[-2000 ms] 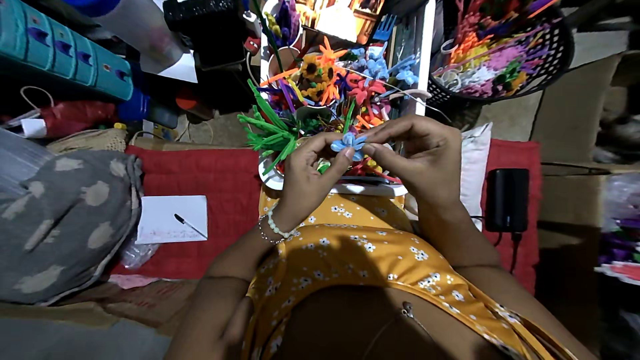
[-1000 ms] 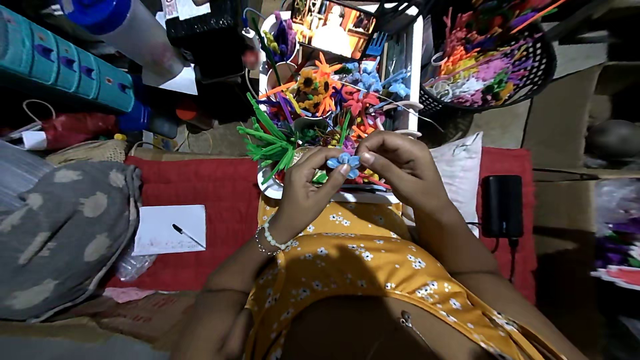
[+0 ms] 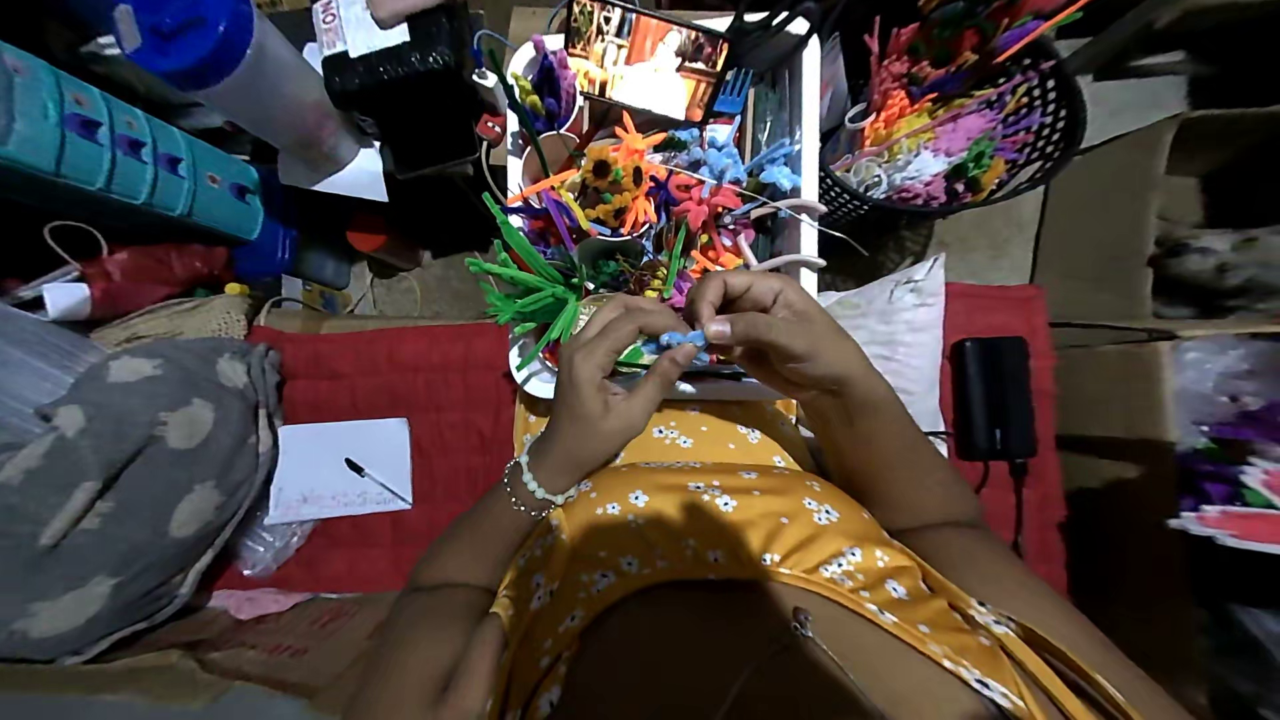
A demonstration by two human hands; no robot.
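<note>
Between the fingertips of both hands is a small blue pipe-cleaner flower (image 3: pixel 683 342), held over the near end of a white plastic tray (image 3: pixel 810 120). My left hand (image 3: pixel 625 375), with beaded bracelets at its wrist, pinches the flower from the left. My right hand (image 3: pixel 770 330) grips its right side with thumb and forefinger. Just beyond the hands, a bundle of green pipe cleaners (image 3: pixel 535 280) leans out over the tray's left edge. Orange and red pipe-cleaner flowers (image 3: pixel 705 205) fill the middle of the tray, and light blue ones (image 3: pixel 725 160) lie behind them.
A lit phone (image 3: pixel 650 60) stands at the tray's far end beside a blue plastic fork (image 3: pixel 733 92). At right are a black basket of pipe cleaners (image 3: pixel 950 150) and a black power adapter (image 3: pixel 993 398). A pen (image 3: pixel 375 480) rests on paper (image 3: pixel 340 450) at left, on a red mat (image 3: pixel 400 370).
The blue flower showed spread petals between the fingers earlier; now it appears more edge-on and partly covered by them. Both hands still hold it.
</note>
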